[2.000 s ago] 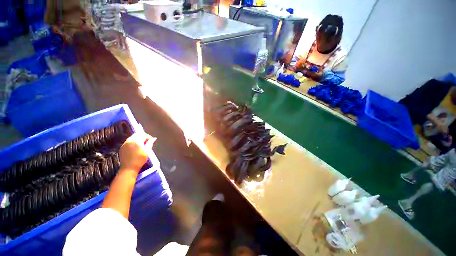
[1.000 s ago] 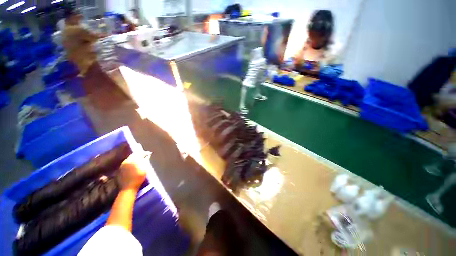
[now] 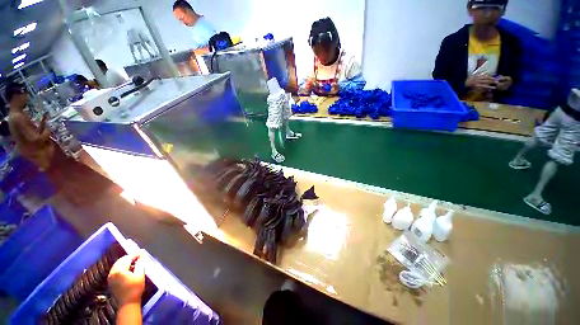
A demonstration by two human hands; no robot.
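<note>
My left hand [image 3: 127, 279] is at the lower left, its fingers closed over the rim of a large blue crate [image 3: 184, 305]. The crate holds rows of curved black parts [image 3: 82, 285]. A dark pile of black moulded parts [image 3: 264, 200] lies on the tan bench [image 3: 356, 279] beside the metal housing. My right hand is not in view.
Several white bottles [image 3: 423, 222], a plastic bag with thin sticks [image 3: 416, 254] and a white ring [image 3: 412, 278] lie on the bench. Pale figurine legs stand on the green belt [image 3: 356, 152]. A metal housing [image 3: 184, 120] is left. People sit opposite beside a blue bin [image 3: 432, 117].
The view has swung to the right and up, so the crate and my left hand sit lower left. My left hand stays on the crate's rim. The figurine legs have moved out from behind the housing.
</note>
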